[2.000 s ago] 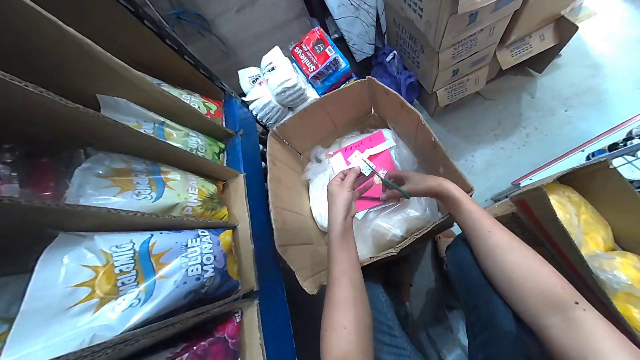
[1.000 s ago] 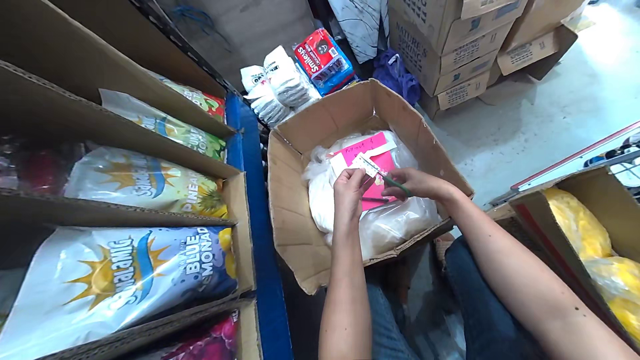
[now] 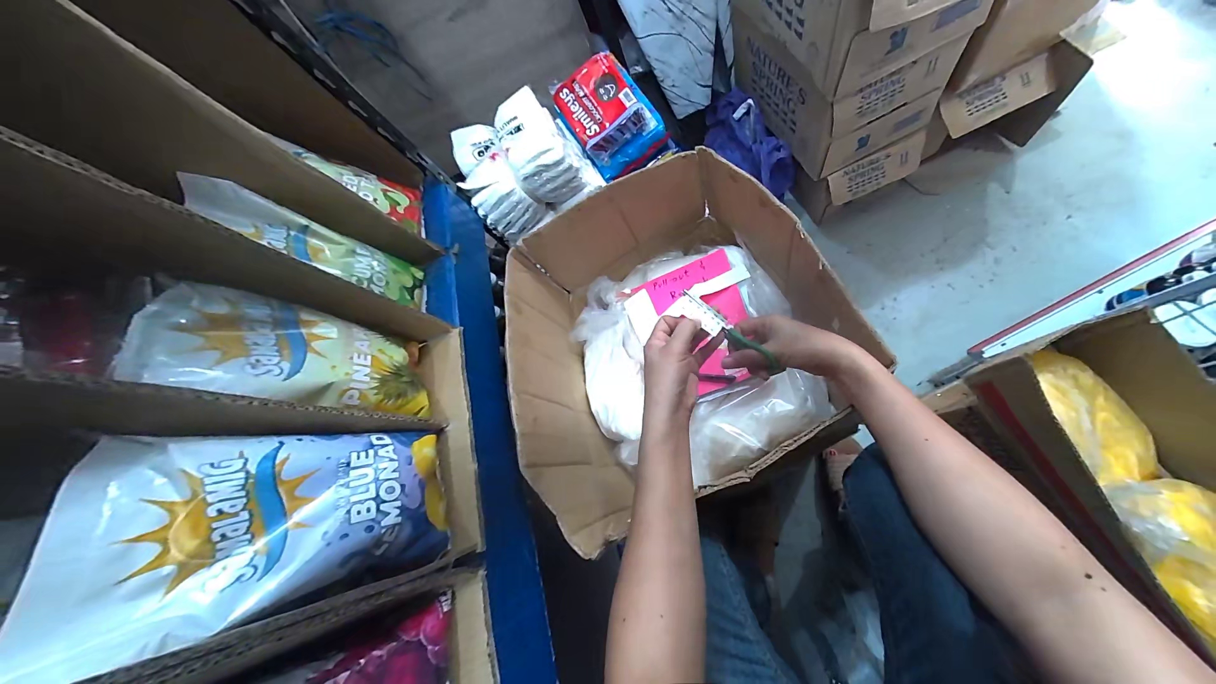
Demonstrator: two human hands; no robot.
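My left hand (image 3: 676, 353) pinches a small white paper piece (image 3: 701, 313) bearing print. Scissors with green handles (image 3: 756, 351) are in my right hand (image 3: 788, 344), their blades at that paper. Both hands are over an open cardboard box (image 3: 570, 456). Beneath them, a pink paper (image 3: 731, 304) with handwriting and white strips lies on clear plastic bags (image 3: 760, 418) and a white bundle (image 3: 608, 380) in the box. A dark pen-like item (image 3: 717, 378) rests on the pink paper. Whether the blades are closed on the paper is too small to tell.
At left, a blue-edged shelf (image 3: 513, 532) holds drink-mix pouches (image 3: 275, 513) in cardboard compartments. Beyond the box are white bundled packs (image 3: 527, 161), a red-and-blue pack (image 3: 608, 109) and a purple bag (image 3: 746, 142). Stacked cartons (image 3: 788, 95) stand behind; yellow bags (image 3: 1102, 418) fill a carton at right.
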